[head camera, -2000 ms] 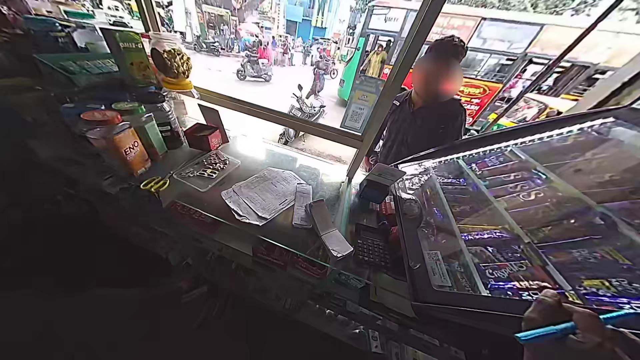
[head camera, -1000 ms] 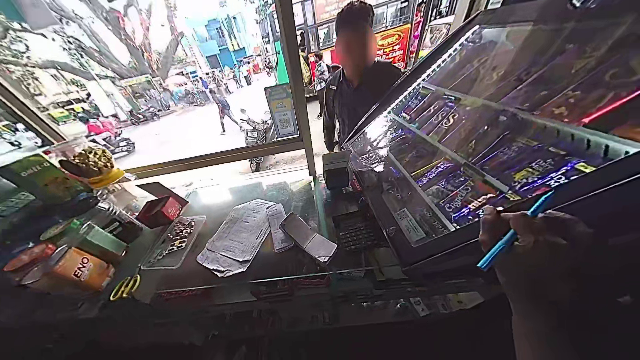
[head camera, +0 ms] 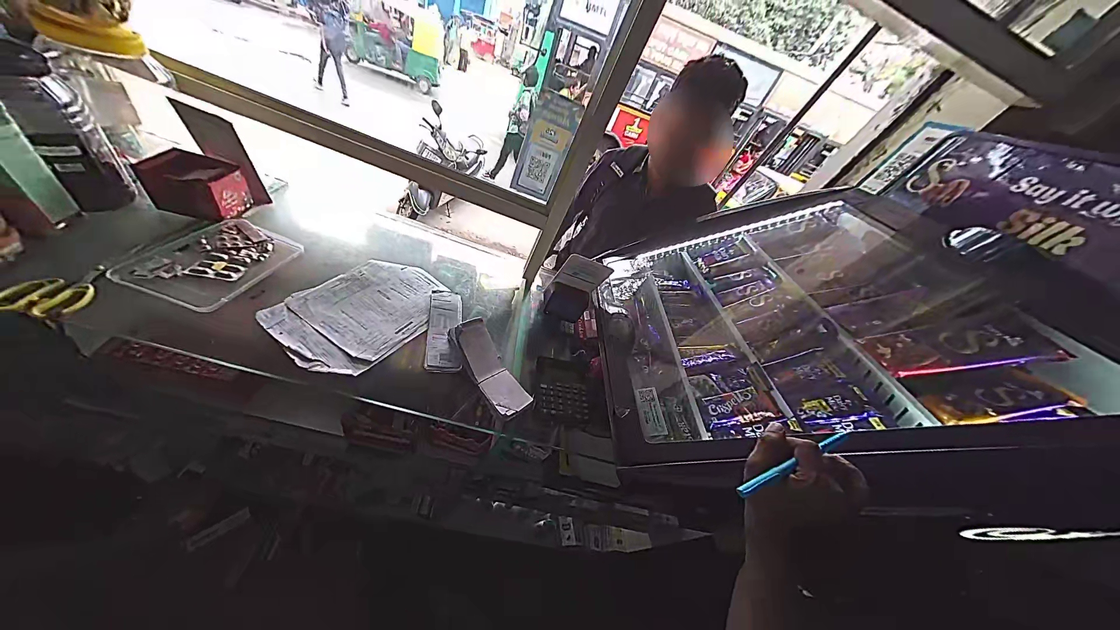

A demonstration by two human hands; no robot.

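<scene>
My right hand [head camera: 801, 481] is shut on a light blue pen [head camera: 770, 478] and lies by the near edge of a glass-topped chocolate display case [head camera: 752, 350]. Wrapped chocolate bars [head camera: 818, 407] lie in rows under the glass. To the left, on the glass counter [head camera: 411, 398], are printed paper sheets [head camera: 363, 306], a narrow slip [head camera: 444, 331] and an open small notepad [head camera: 494, 367]. A dark calculator [head camera: 563, 390] sits between the notepad and the case. My left hand is not in view.
A clear plastic tray [head camera: 210, 262] of small packets, yellow-handled scissors [head camera: 52, 297] and a red box [head camera: 201, 179] with its lid up stand on the counter's left. A small dark box [head camera: 577, 284] is by the window frame. A person [head camera: 652, 166] stands outside, across the counter.
My right hand, with the pen, was at the lower right two seconds ago and stays by the case's near edge. The view has shifted. The person is still across the counter.
</scene>
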